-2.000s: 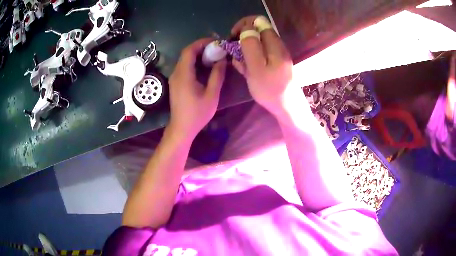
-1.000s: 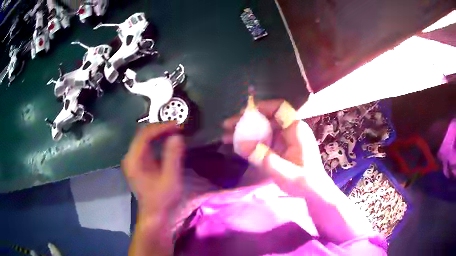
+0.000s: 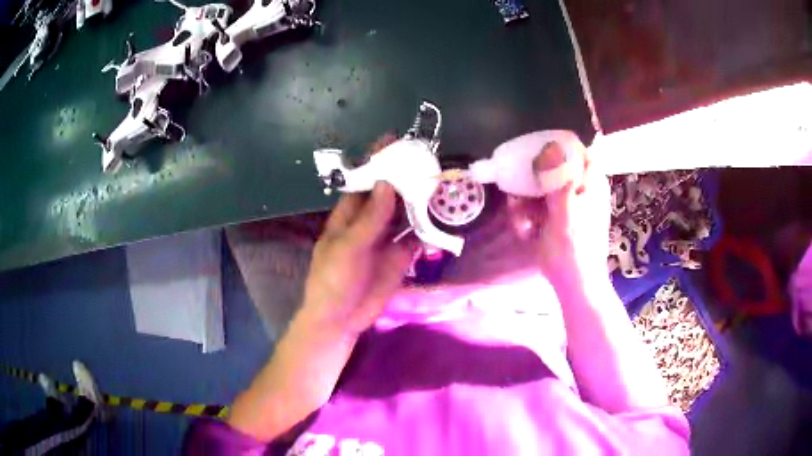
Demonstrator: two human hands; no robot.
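My left hand holds a part-built white scooter body over the near edge of the bench. Its wheel faces me, and a silver wire loop with a spring stands at its top. My right hand holds the white glue bottle on its side. The bottle's yellowish tip points left and lies at the body just above the wheel; whether it touches cannot be told. Glare washes out part of my right hand.
Assembled white scooters stand at the far left of the dark green bench. A small dark packet lies at the top. At right are a body crate and a small-parts crate. A person's feet show at lower left.
My left hand, empty a second ago, has taken the scooter body off the bench and brought it nearer. My right hand has tipped the upright glue bottle sideways toward the body.
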